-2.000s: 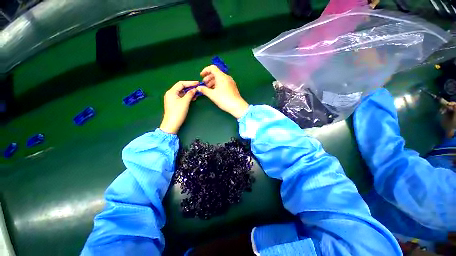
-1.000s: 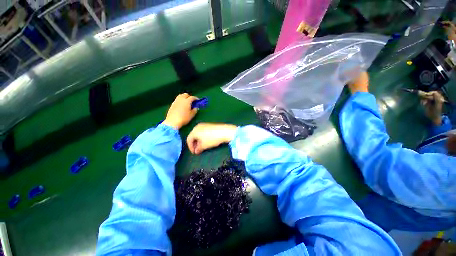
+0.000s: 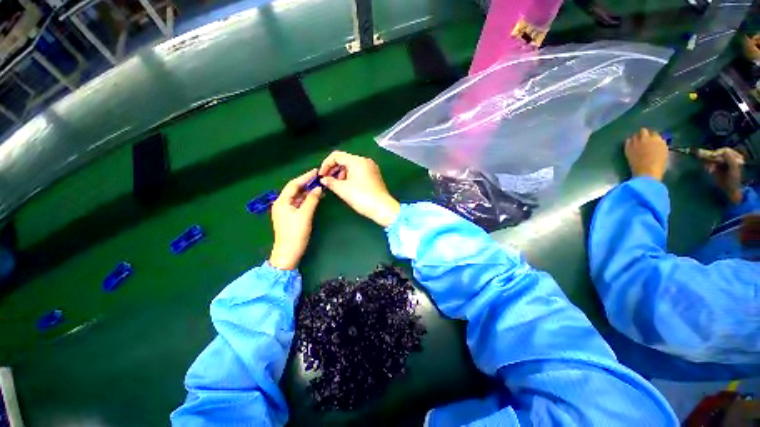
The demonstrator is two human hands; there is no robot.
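Note:
My left hand [image 3: 293, 215] holds a blue part [image 3: 315, 183] between its fingertips, over the green surface. My right hand [image 3: 357, 181] meets it there, its thumb and fingertips pinched at the right end of the part. Any small black part in the right fingertips is hidden. Several more blue parts lie spaced in a slanting row to the left, the nearest one [image 3: 262, 202] beside my left hand. A loose heap of small black parts [image 3: 358, 334] lies between my forearms.
An open clear zip-lock bag [image 3: 533, 108] with dark contents [image 3: 479, 198] lies right of my hands, a pink strip [image 3: 510, 33] behind it. Flat black pieces [image 3: 151, 167] lie along the far side by the rail [image 3: 250, 62]. Another person's hands and blue sleeve [image 3: 637, 258] are at right.
My left hand has drawn the blue part back from the far side, and my right hand has moved up from near the heap to meet it. The neighbour's hand has moved off the bag.

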